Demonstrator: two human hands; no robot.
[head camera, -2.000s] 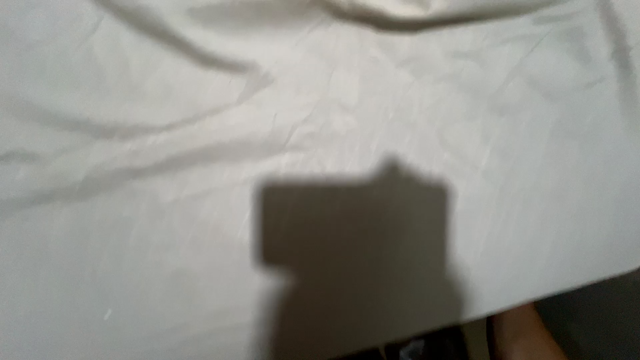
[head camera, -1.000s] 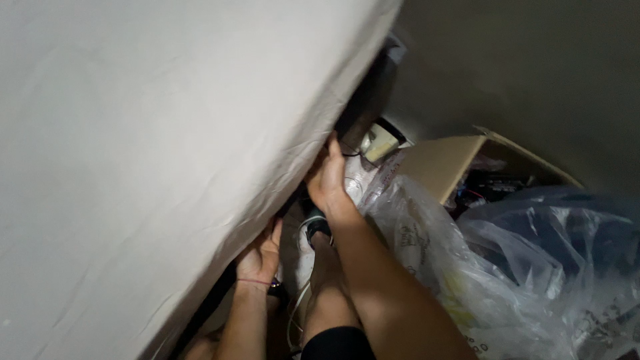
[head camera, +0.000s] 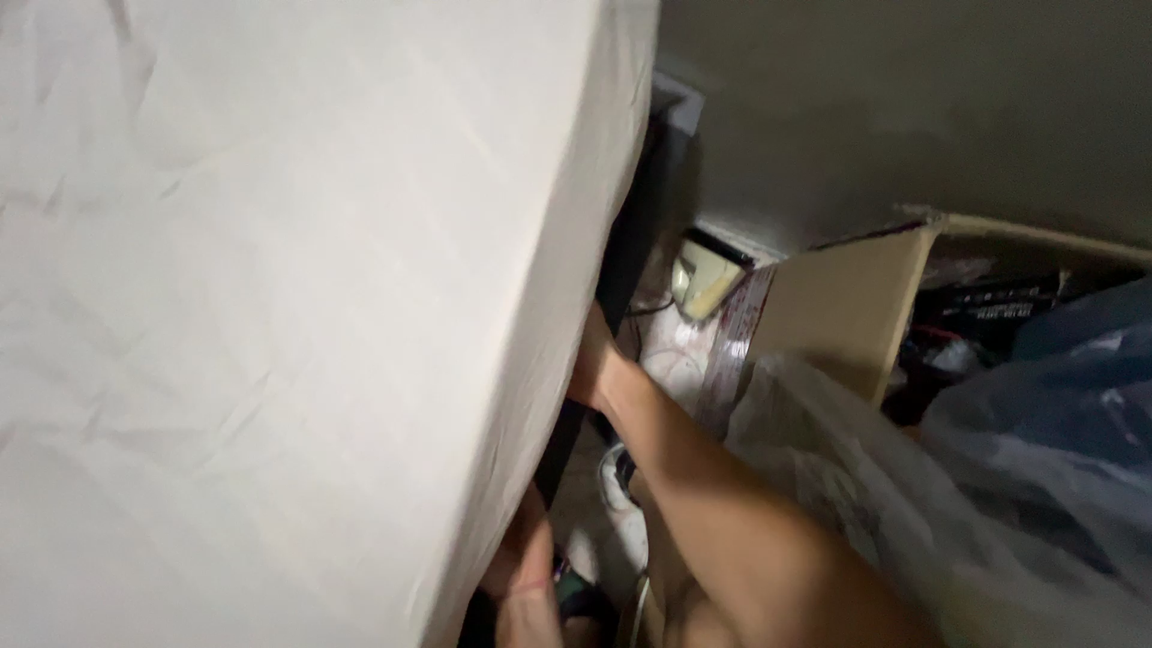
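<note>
A mattress-like surface covered with a white sheet (head camera: 297, 297) fills the left half of the view, its side edge running steeply from top to bottom. Under that edge reaches my right hand (head camera: 594, 364), with its fingers hidden behind the sheet. Lower down, my left hand (head camera: 526, 549) is at the same edge, its fingers partly hidden beneath the cloth. A dark strip of the base (head camera: 621, 270) shows below the sheet beside my right hand. What either hand grips cannot be made out.
To the right stands an open cardboard box (head camera: 832, 301) holding dark items. Clear plastic bags (head camera: 864, 459), one around something blue, lie in front of it. A cream-coloured object (head camera: 706, 274) is on the floor near the grey wall (head camera: 900, 117). My feet are below my arms.
The view has swung from the sheet's top to its side edge, then closer. Both hands were at this edge one second ago; the fingers of my right hand are now more hidden beneath it.
</note>
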